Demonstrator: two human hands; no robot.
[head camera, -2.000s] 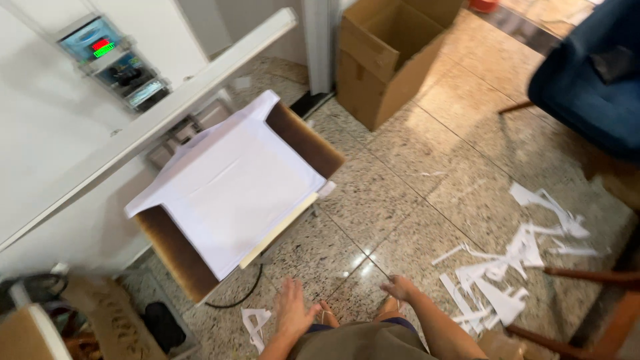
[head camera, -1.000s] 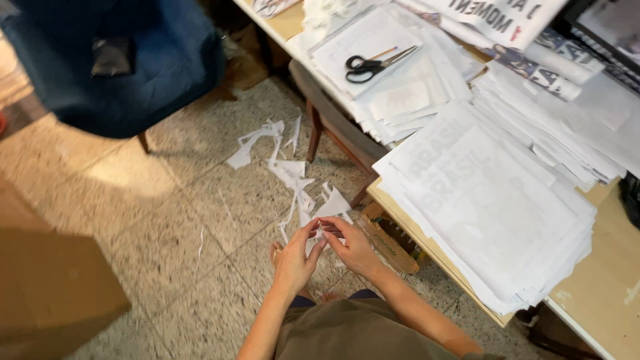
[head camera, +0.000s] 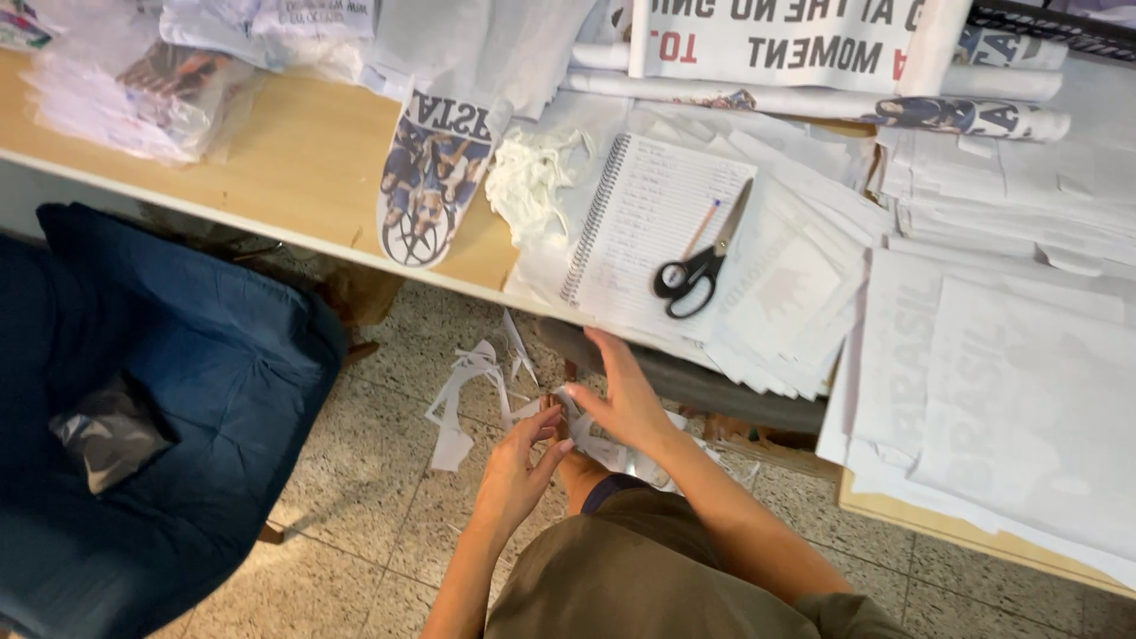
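My left hand (head camera: 519, 466) is raised over the floor with its fingers apart and nothing in it. To its right and higher, my right hand (head camera: 626, 395) is spread at the table's front edge, near a spiral notebook (head camera: 657, 222); whether its fingertips touch the edge I cannot tell. Black-handled scissors (head camera: 701, 266) and a pen (head camera: 703, 229) lie on the notebook's handwritten page. Left of it are a crumpled white cloth-like bundle (head camera: 532, 182) and a printed, rounded cutout (head camera: 435, 182). Stacks of printed white sheets (head camera: 1021, 390) lie at the right.
A blue upholstered chair (head camera: 204, 355) with a plastic-wrapped packet (head camera: 111, 435) stands at the left. White paper scraps (head camera: 461, 408) litter the speckled floor. Printed rolls (head camera: 816, 98) lie at the table's back, and a plastic-wrapped bundle (head camera: 182, 98) at its left. A dark chair seat (head camera: 754, 390) sits under the edge.
The view has swung from the boxes to the table. My hands, close together a second ago, are now apart, the right one nearer the table.
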